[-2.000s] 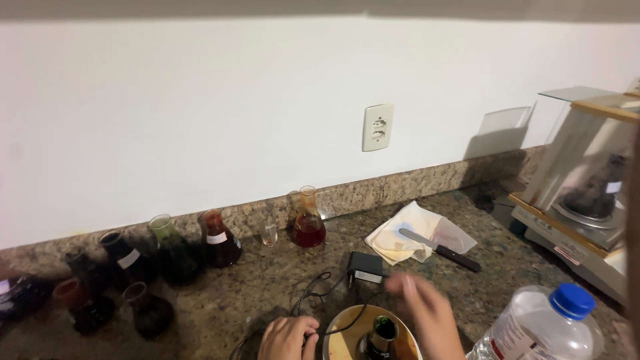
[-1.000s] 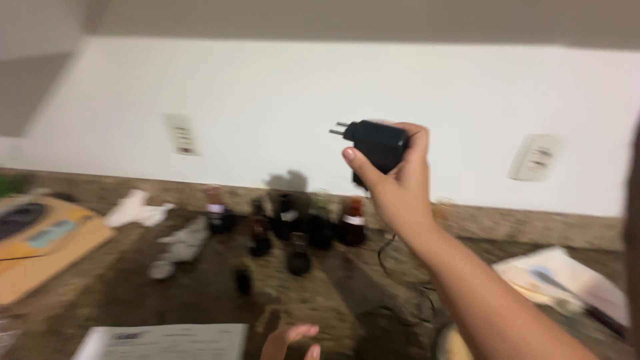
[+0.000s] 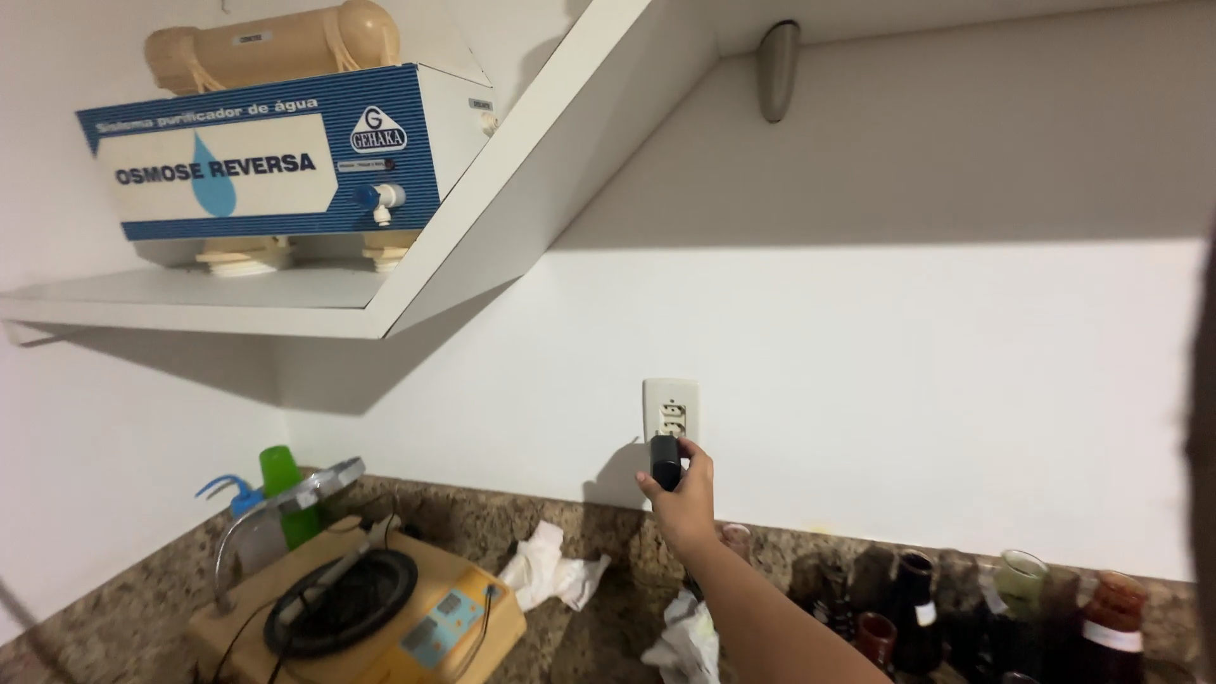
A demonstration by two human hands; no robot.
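My right hand reaches up to the wall, its fingers closed around a black power adapter. The adapter's prongs point up at the lower part of a white wall outlet; whether they touch or enter the sockets cannot be told. My left hand is out of view. Below the outlet, crumpled white paper lies on the granite counter, with another crumpled piece beneath my forearm.
A tan device with a round black top stands at the lower left, near a green bottle. Flasks of dark liquid line the backsplash at right. A white shelf carrying a blue and white reverse osmosis unit juts out overhead.
The adapter, lying on the counter two seconds ago and held up in my right hand one second ago, is now at the wall outlet. My left hand has left the view, which has swung left.
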